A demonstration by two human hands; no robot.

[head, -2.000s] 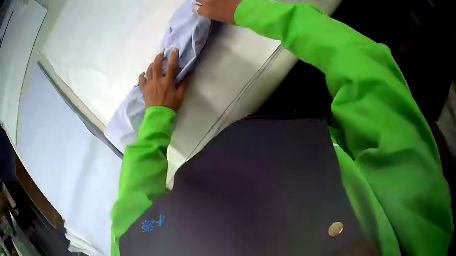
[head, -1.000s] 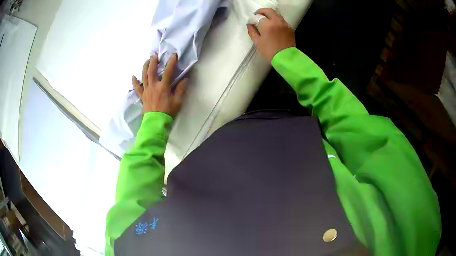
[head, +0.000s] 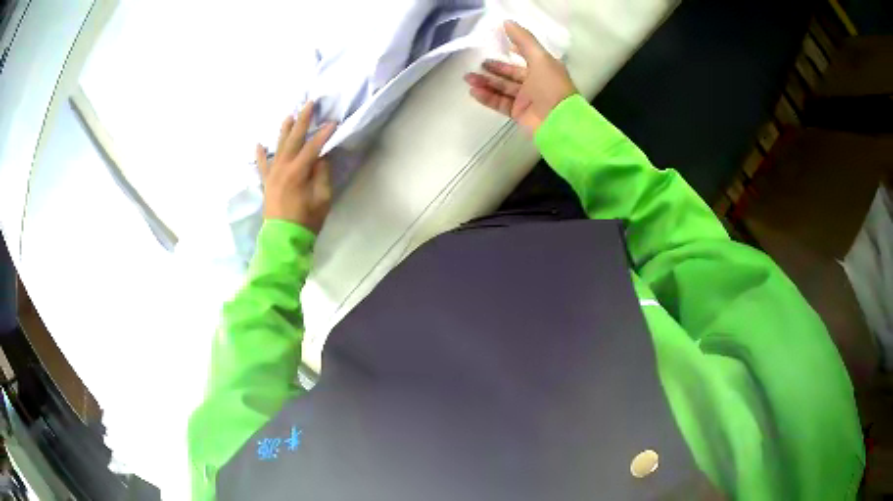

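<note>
A pale blue-lavender sheet (head: 377, 73) lies bunched and creased over the flat white sheets (head: 176, 88). My left hand (head: 296, 171) rests on its near edge with the fingers spread, palm down. My right hand (head: 524, 83) is at the sheet's far right end, palm turned partly up and fingers apart, beside a bright white fold. Whether its fingertips touch that fold is not clear. The far end of the sheet is cut off by the top edge of the picture.
The cream-covered table (head: 431, 166) has thin dark lines along its near edge. A stack of pale sheets (head: 88, 323) lies at the left, partly overexposed. A dark floor and brown boxes (head: 822, 166) are at the right.
My right hand has moved from the top centre to the right and turned its palm up. The lavender sheet's far part has spread and lifted into folds. My left hand has shifted slightly left.
</note>
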